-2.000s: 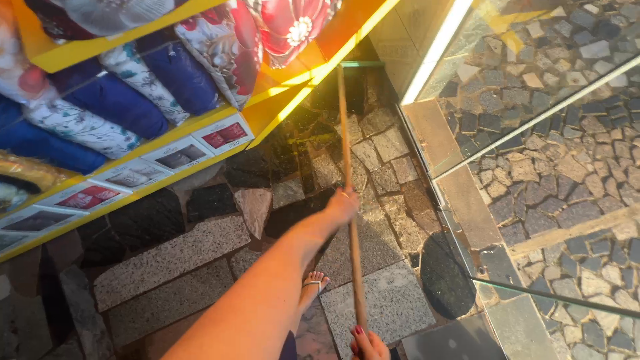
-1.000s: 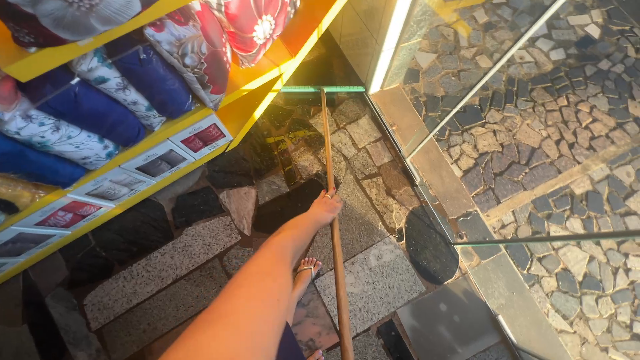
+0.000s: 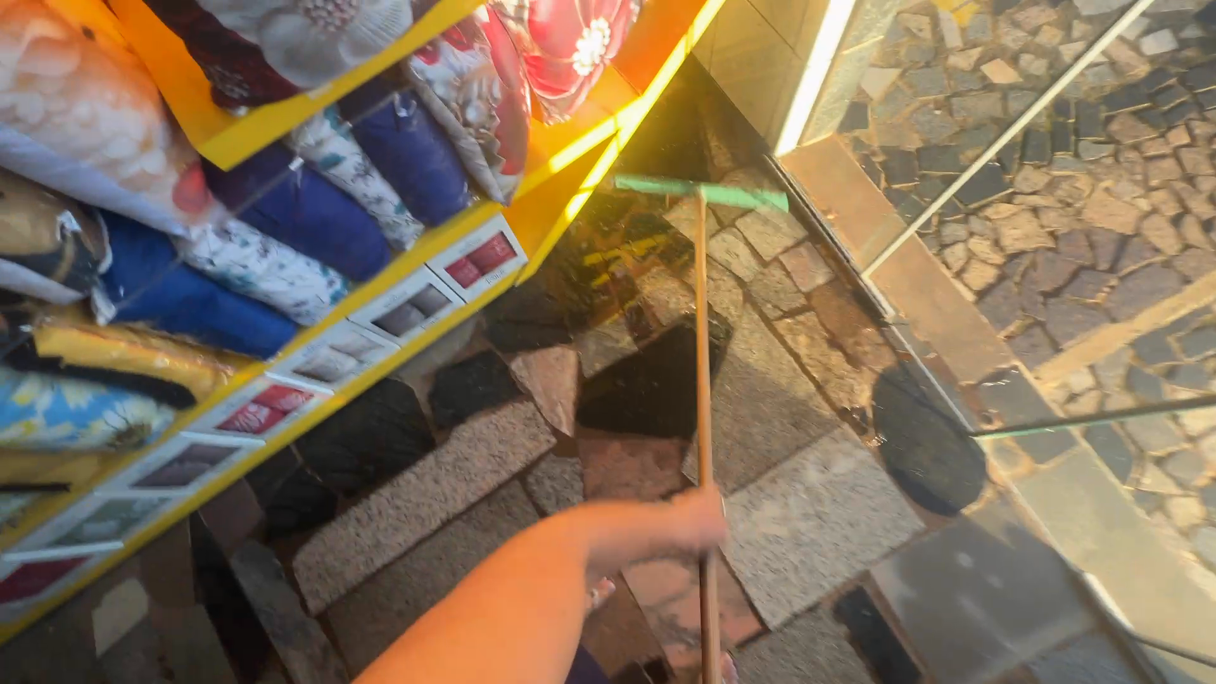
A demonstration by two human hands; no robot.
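Note:
My left hand [image 3: 701, 519], blurred, grips the wooden pole [image 3: 703, 380] of a floor squeegee partway along its length. Beyond it the pole runs up to a pale green squeegee head [image 3: 746, 197], which lies crosswise on the dark, wet-looking stone floor between the yellow shelf and the glass panel's base. At the bottom edge only a sliver of my right hand [image 3: 729, 668] shows beside the pole; the rest is out of frame. Part of a foot [image 3: 600, 593] is visible just below my left forearm.
On the left stands a yellow display shelf [image 3: 380, 366] with packaged bedding [image 3: 285, 214] and picture labels along its edge. At right, a glass panel [image 3: 1073, 313] rises from a stone sill [image 3: 855, 214], with mosaic stone paving [image 3: 1064, 199] beyond. Irregular slabs [image 3: 817, 522] make up the floor.
The squeegee head has come back from the far corner toward me, and my left hand has moved nearer too. My right hand, with painted nails on the pole two seconds ago, is now mostly cut off.

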